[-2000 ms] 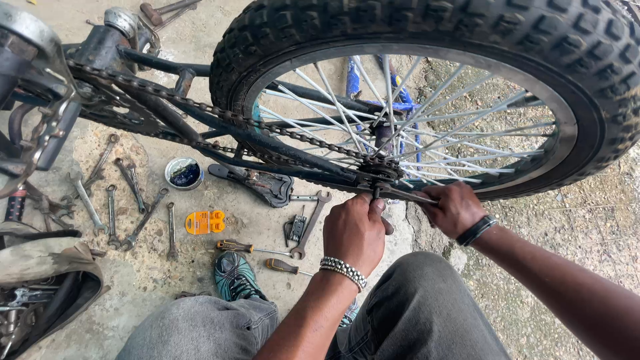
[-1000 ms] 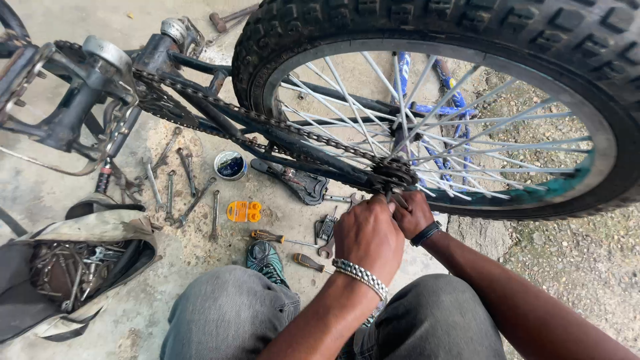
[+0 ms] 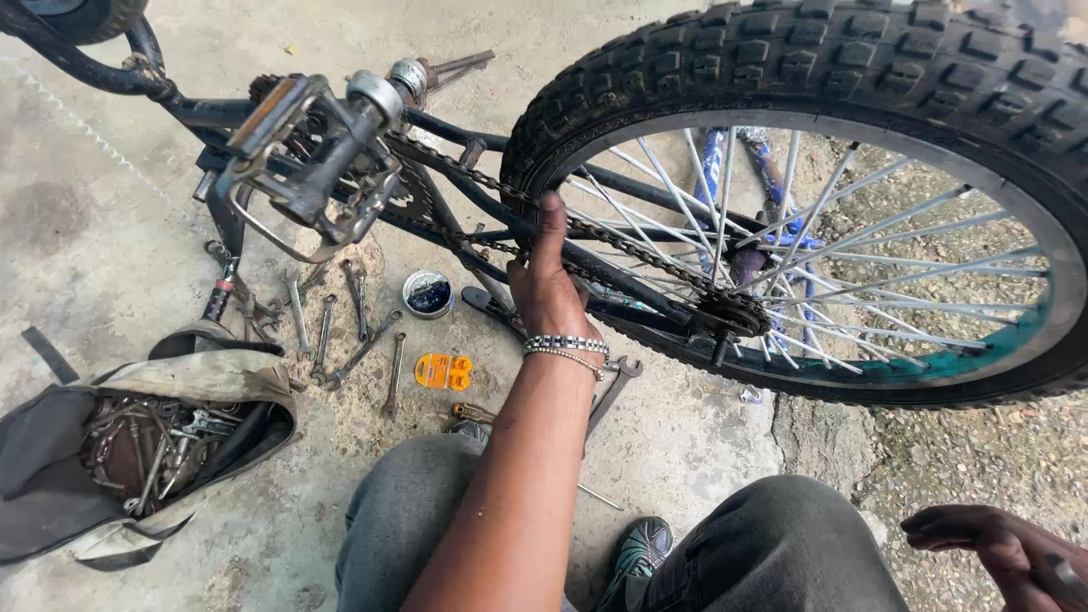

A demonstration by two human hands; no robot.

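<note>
My left hand (image 3: pixel 548 285), with bracelets at its wrist, is closed around a dark rear stay of the bicycle frame (image 3: pixel 625 285), close to the chain (image 3: pixel 646 246), with its thumb pointing up. Right of it is the rear wheel's knobby tire (image 3: pixel 765 59), with pale spokes and a rear sprocket (image 3: pixel 744 314). A threaded axle end (image 3: pixel 721 348) sticks out beside the sprocket. Low at the right edge, away from the bicycle, my right hand (image 3: pixel 990 540) has curled fingers around a grey metal tool (image 3: pixel 1061 578), partly cut off by the frame edge.
Several wrenches (image 3: pixel 323 336) lie on the concrete, near a tin of dark grease (image 3: pixel 427 294) and an orange plastic card (image 3: pixel 443 371). An open bag of tools (image 3: pixel 285 399) sits at the left. A pedal (image 3: pixel 314 183) juts up. A blue bicycle frame (image 3: pixel 712 183) lies behind the spokes.
Both hands have left the rear axle. My left hand has moved up and left onto the frame stay, while my right hand has moved down to the right, away from the wheel.
</note>
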